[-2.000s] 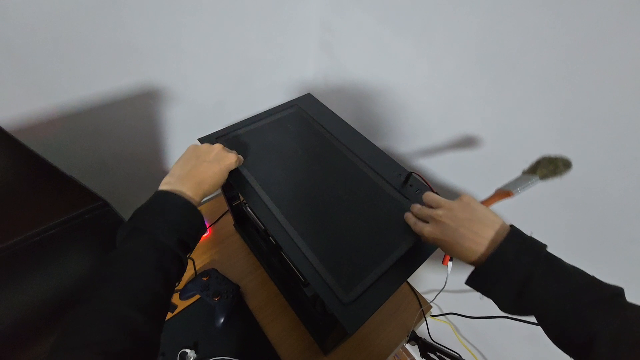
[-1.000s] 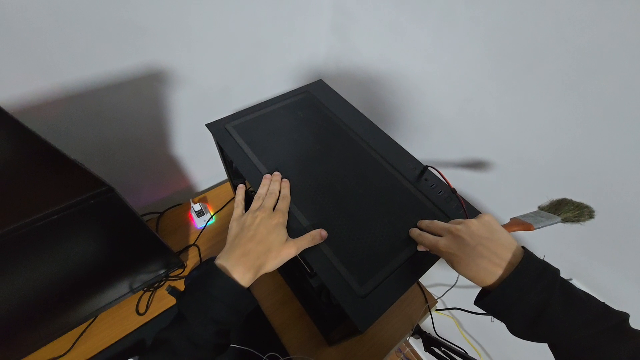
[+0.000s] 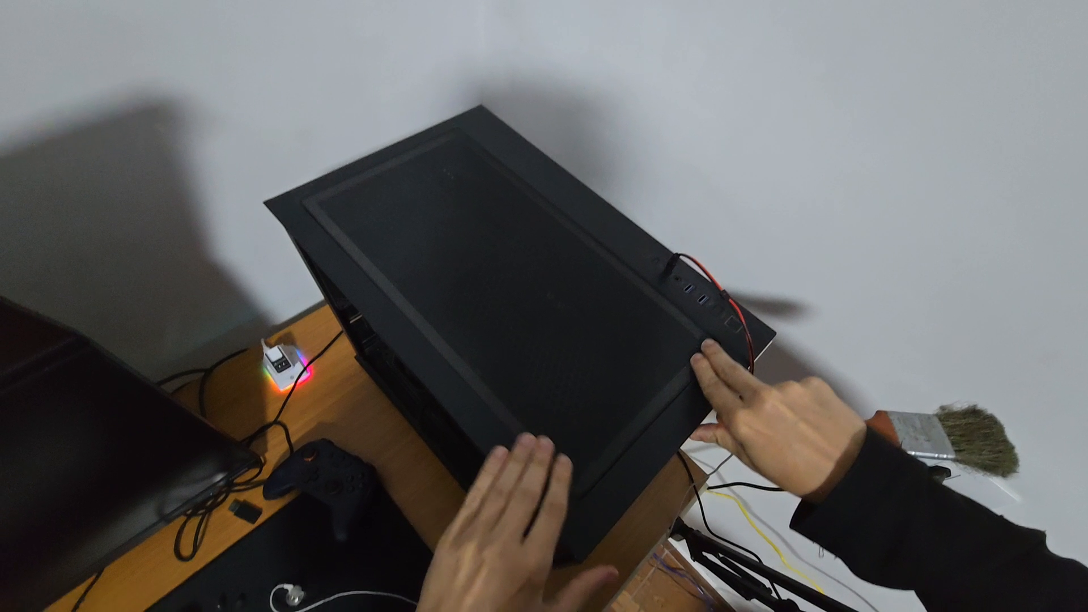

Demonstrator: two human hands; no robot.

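A black computer case [image 3: 510, 280] stands on the wooden desk, its top with a framed dust filter mesh [image 3: 501, 263] facing me. My left hand [image 3: 506, 527] lies flat with its fingertips on the near left edge of the top, thumb apart. My right hand [image 3: 778, 421] rests its fingertips on the right corner of the filter, beside the port strip, and a paintbrush [image 3: 952, 435] with an orange handle and pale bristles sticks out from behind that wrist; whether the hand holds it is hidden. A red and black cable [image 3: 718, 285] is plugged into the ports.
A monitor [image 3: 93, 459] fills the lower left. On the desk [image 3: 387, 442] lie a game controller [image 3: 327, 480], a small lit white device [image 3: 285, 364], black cables and a USB plug [image 3: 246, 510]. White earphones [image 3: 293, 593] rest on a dark mat. Cables and a black stand [image 3: 739, 561] are below right.
My left hand has moved from the case's far left corner along its left edge to the near end. My right hand has stayed near the right corner, its fingers now more extended.
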